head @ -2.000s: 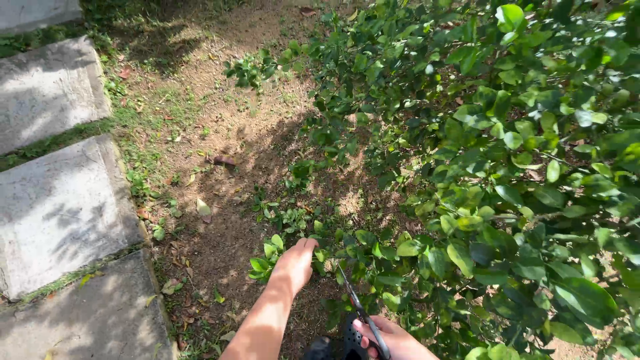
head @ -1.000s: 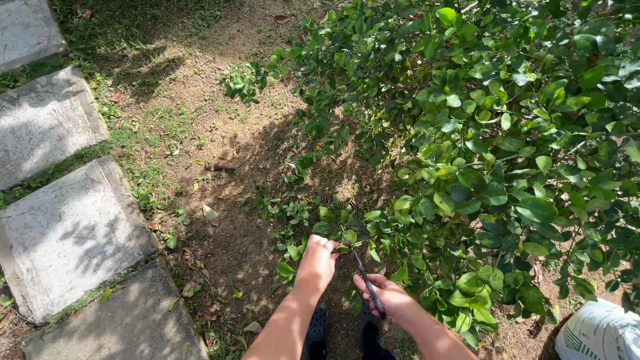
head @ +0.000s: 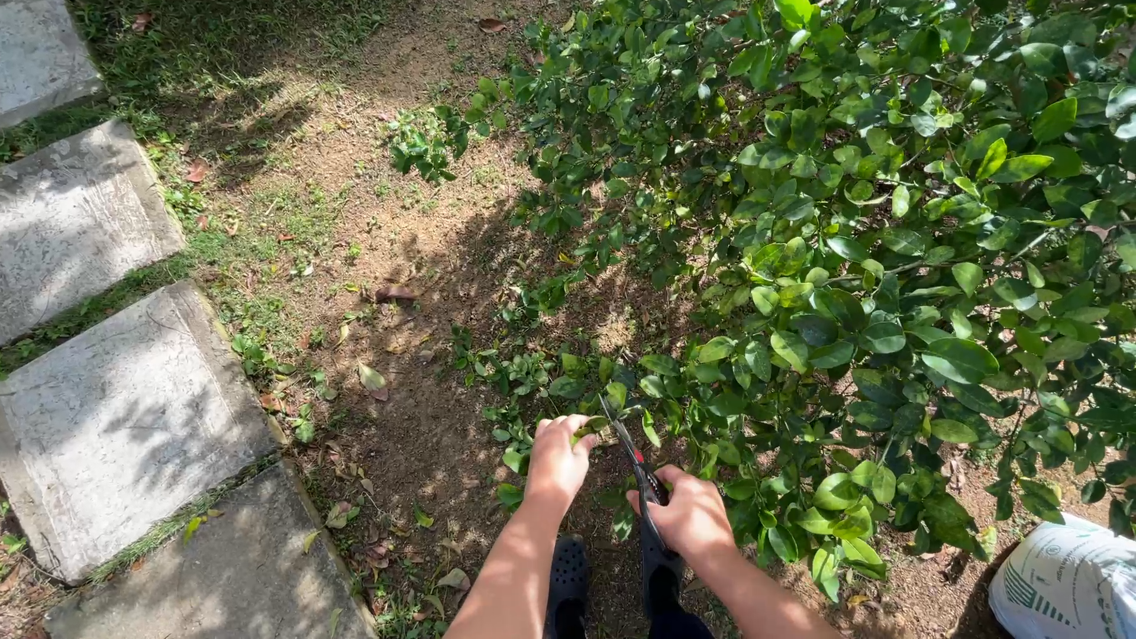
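My left hand (head: 559, 457) pinches a leafy twig (head: 581, 426) at the lower edge of a green bush (head: 799, 293). Just to its right, my right hand (head: 688, 513) is closed around the dark handles of scissors or shears (head: 632, 445). The long metal blades point up and left among the leaves, close to the twig. Whether the blades touch a stem cannot be told. The fingers of the right hand partly hide the handles.
Concrete paving slabs (head: 124, 426) run down the left side, with grass between them. A white printed sack (head: 1069, 577) stands at the lower right. My dark clogs (head: 568, 572) rest on bare soil (head: 417, 453) scattered with fallen leaves.
The scissors' blades have swung more upright and sit close beside the left hand. More of the white sack and of my clogs shows than two seconds ago, as the view has shifted.
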